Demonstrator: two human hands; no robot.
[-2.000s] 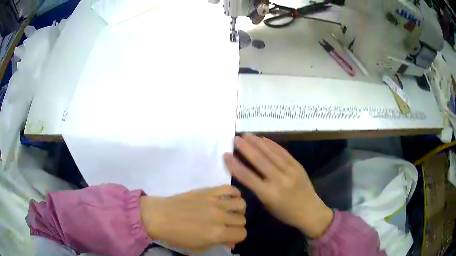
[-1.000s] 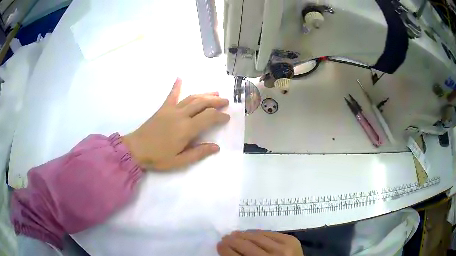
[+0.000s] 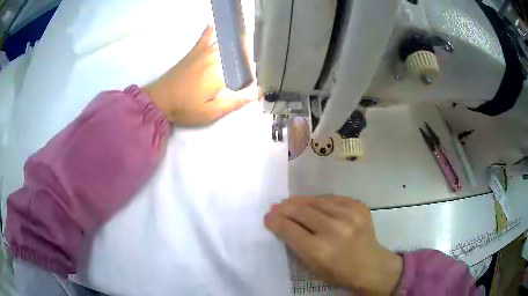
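The white fabric panel (image 3: 208, 191) lies over the table, its straight right edge running to the presser foot (image 3: 278, 128). My left hand (image 3: 194, 87) lies flat with spread fingers on the fabric, left of and behind the foot; the lamp stick and glare partly hide its fingers. My right hand (image 3: 324, 231) is at the fabric's right edge in front of the foot, fingers bent together with the tips on the edge. The fingertips' hold is hard to see, but the edge runs under them.
The sewing machine head (image 3: 312, 46) stands above the foot, with the lamp stick (image 3: 233, 49) left of it. Pink thread snips (image 3: 444, 165) and a pale thin tool (image 3: 460, 151) lie on the machine bed at right. A printed ruler (image 3: 483, 237) runs along the front edge.
My left hand has moved from my lap side onto the fabric and then further back beside the foot. My right hand has come up along the fabric edge. The view has shifted closer to the machine.
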